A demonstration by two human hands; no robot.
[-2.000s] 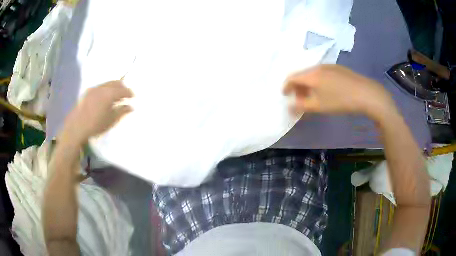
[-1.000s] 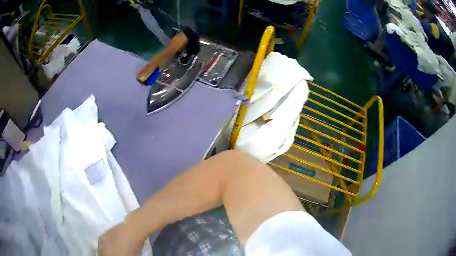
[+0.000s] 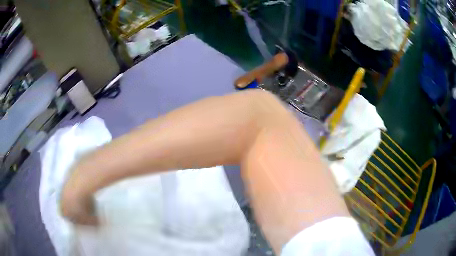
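The white garment piece [image 3: 200, 205] lies on the lavender-grey pressing table [image 3: 175, 70], spread across the lower left of the picture. My right forearm crosses over it from the lower right. My right hand [image 3: 80, 202] is blurred, at the cloth's left part, with its fingers pointing down; whether it grips the cloth cannot be told. My left hand is not in view. The steam iron lies behind my forearm at the table's far right corner, mostly hidden, with its brown wooden handle [image 3: 262, 71] showing.
The iron rest [image 3: 312, 92] is right of the iron. A yellow wire rack [image 3: 387, 187] with white cloth [image 3: 357, 135] over its end stands at the right. A small white box-like object [image 3: 80, 96] is at the table's far left edge, beside a beige pillar [image 3: 67, 32].
The view has swung, so the table, iron and rack sit farther right. My right forearm now reaches across the cloth to its left part. The iron remains on the table.
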